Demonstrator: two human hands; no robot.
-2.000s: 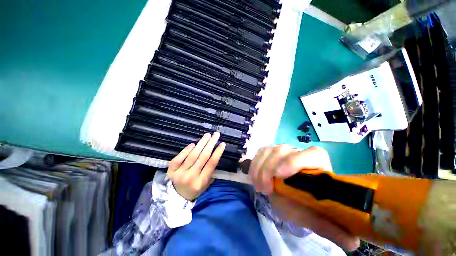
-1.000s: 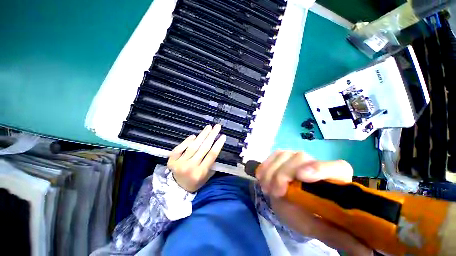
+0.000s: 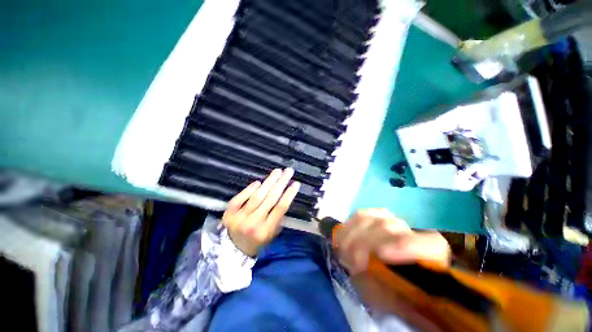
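Long black ribbed housings [image 3: 259, 110] lie side by side in a row on a white foam sheet [image 3: 150, 139]. My left hand [image 3: 259, 211] rests flat, fingers apart, on the nearest housings. My right hand [image 3: 389, 243] grips the orange electric screwdriver [image 3: 454, 288]. Its black nose [image 3: 328, 226] points at the knobbed right end of the nearest housing. The thin bit seems to reach that end, but blur hides whether it touches. No screw can be made out.
A white screw feeder [image 3: 467, 142] stands on the teal mat [image 3: 65, 97] at the right, with small black parts [image 3: 398, 175] beside it. Stacked pale sheets [image 3: 97, 259] are at lower left. Dark stacked parts [image 3: 558, 136] stand at far right.
The view has shifted slightly and blurred. The screwdriver stays in my right hand, its nose still near the same housing end. My left hand stays on the housings.
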